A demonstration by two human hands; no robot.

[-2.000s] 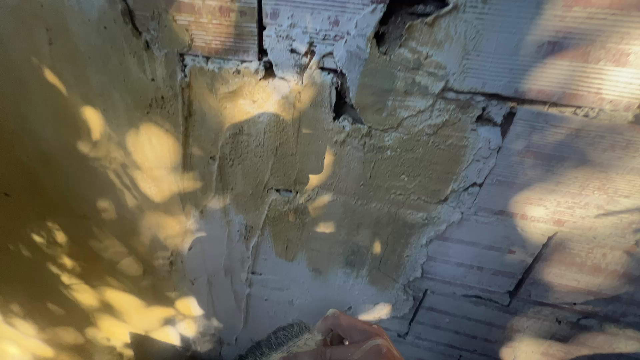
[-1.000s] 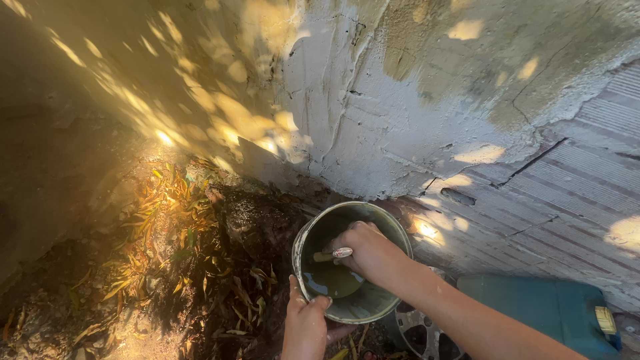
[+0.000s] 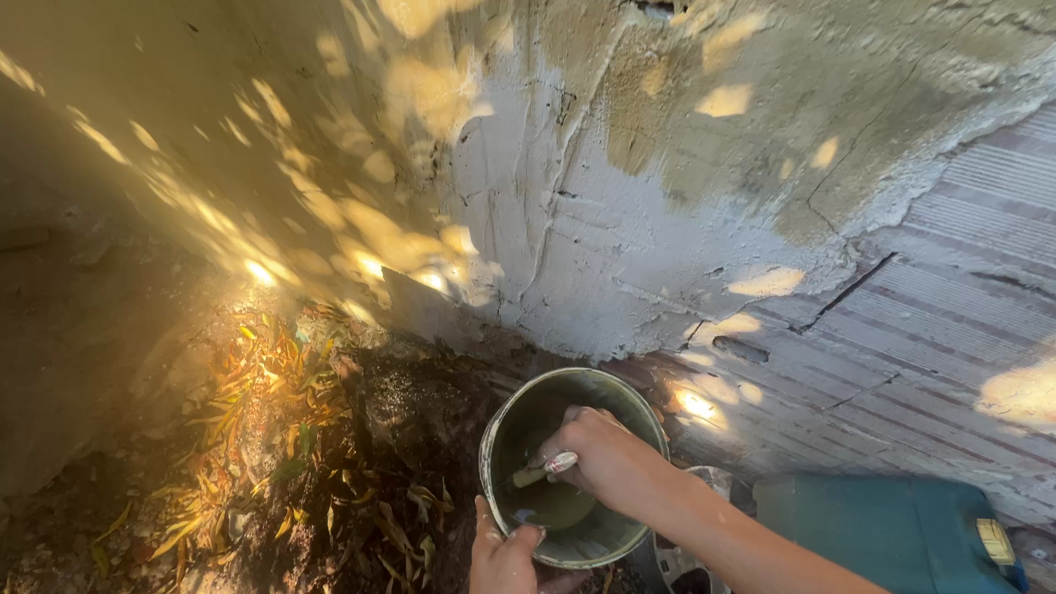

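Note:
A round bucket (image 3: 490, 462) with a paint-smeared rim stands tilted at the foot of the wall, with greenish liquid (image 3: 561, 505) in its bottom. Inside it, my right hand (image 3: 590, 450) grips a brush by its handle (image 3: 561, 462); the bristles are mostly hidden. My left hand (image 3: 505, 557) holds the bucket's near left rim, thumb over the edge. Above, the wall plaster (image 3: 594, 256) is pale grey low down, with a darker olive-yellow coat (image 3: 726, 140) higher up.
A teal plastic canister (image 3: 874, 528) with a yellow cap lies at the lower right. Exposed ribbed hollow bricks (image 3: 932, 313) with cracks form the wall's right part. Dry leaves (image 3: 272, 429) cover the ground on the left. Beside the bucket is a partly hidden pale object (image 3: 681, 561).
The view has swung down from the wall to the bucket. My right hand, seen low by the wall two seconds ago, is now inside the bucket, and my left hand is at its rim.

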